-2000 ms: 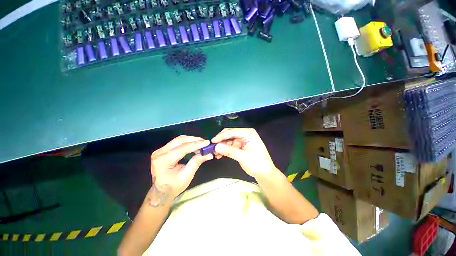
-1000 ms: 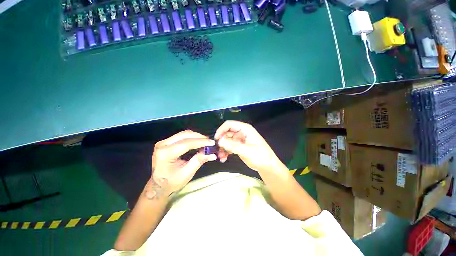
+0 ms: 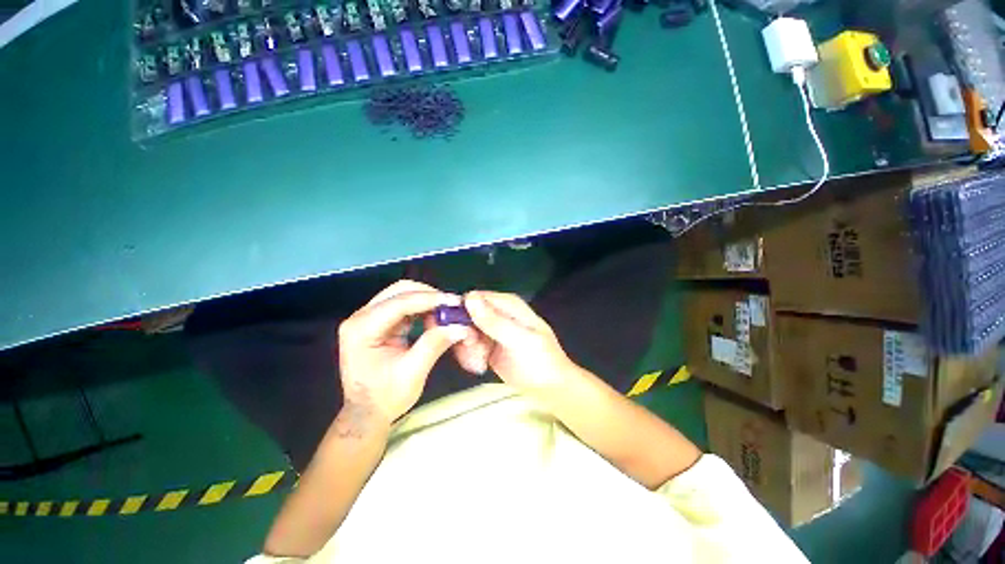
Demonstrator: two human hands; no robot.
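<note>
A short dark purple housing (image 3: 453, 316) is held over my lap, in front of the bench edge. My left hand (image 3: 388, 344) pinches its left end between thumb and fingers. My right hand (image 3: 512, 338) has its thumb and fingertips on the right end. Whether a small part is between the fingertips is hidden. On the mat, a clear blister tray (image 3: 154, 128) holds rows of circuit boards (image 3: 242, 43) and a near row of purple units (image 3: 356, 62). Small black parts (image 3: 419, 109) lie scattered before it.
Loose purple housings (image 3: 595, 24) are heaped right of the tray. A white adapter (image 3: 789, 44) and a yellow button box (image 3: 852, 68) stand further right. Cartons (image 3: 843, 380) and ribbed stacked trays (image 3: 957, 264) are at the right beyond the bench edge.
The fingertips of my right hand have closed in on the housing's right end, and the housing has moved slightly left. Both hands stay over the lap. The view has shifted a little.
</note>
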